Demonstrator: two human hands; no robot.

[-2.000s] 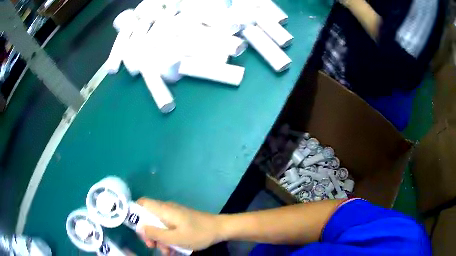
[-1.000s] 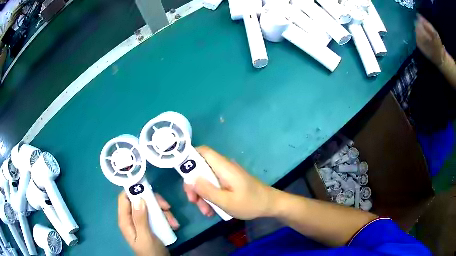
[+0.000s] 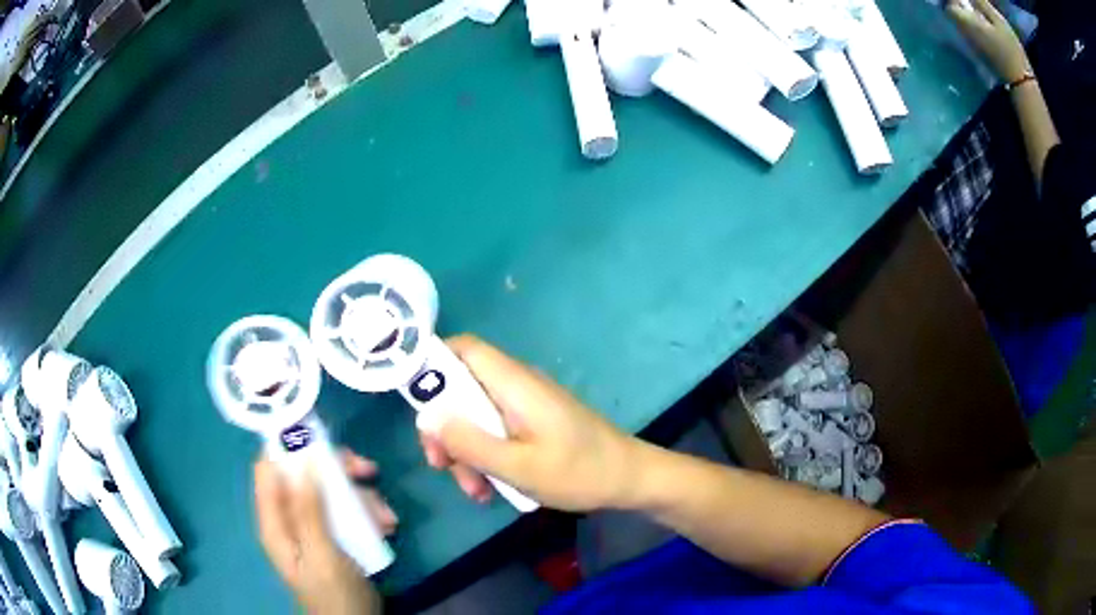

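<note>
My left hand (image 3: 301, 529) holds a white handheld fan (image 3: 351, 525) by its handle, lower left of centre. My right hand (image 3: 529, 439) holds a second white handheld fan (image 3: 375, 322) by its handle. Both fan heads point up and away, side by side, with open spoked grilles facing me. A dark oval display with white marks shows on each handle. The left fan and hand are slightly blurred. I cannot tell whether the blades turn.
A heap of white fans (image 3: 721, 108) lies at the back right of the green bench (image 3: 240, 264). More fans (image 3: 114, 463) lie at the left. A brown box (image 3: 925, 348) of white parts stands below the right edge. Another person's hand (image 3: 992, 42) is top right; a metal post (image 3: 345, 36) stands behind.
Since two seconds ago the view has swung left. Over the last second both hands and fans have shifted slightly left and up. The other person's hand has moved up and left.
</note>
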